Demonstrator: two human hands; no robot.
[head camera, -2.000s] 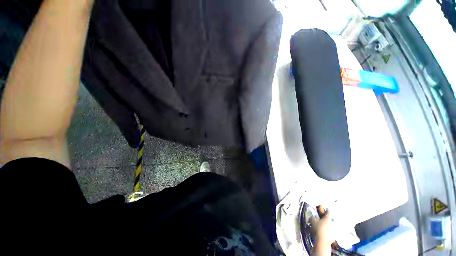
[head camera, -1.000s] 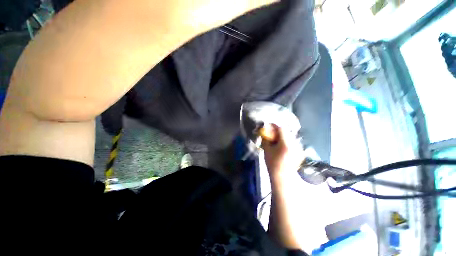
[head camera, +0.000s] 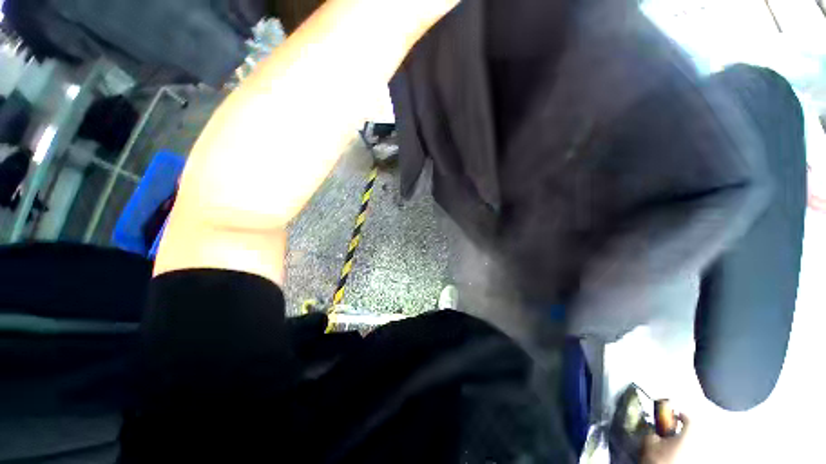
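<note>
A dark garment (head camera: 580, 154) hangs in front of me, wrinkled and partly blurred, its right side against the long black pressing form (head camera: 756, 272). My left forearm reaches up to the top edge; the left hand is out of the picture. My right hand (head camera: 666, 444) is small, at the bottom right, closed around the orange-brown handle of the steam iron (head camera: 631, 415). The iron is below the garment, apart from it, at the near end of the white padded table (head camera: 648, 362). Its underside contact is unclear.
At the left are a blue plastic basket (head camera: 145, 204), metal rail frames (head camera: 118, 168) and dark hanging garments (head camera: 136, 36). Yellow-black tape (head camera: 355, 240) crosses the speckled floor (head camera: 398, 254). A light shoe tip (head camera: 447, 296) shows below the garment.
The iron was beside the garment's lower part a second ago; my right hand has brought it down to the table's near end. The view has swung left, showing the basket and rails.
</note>
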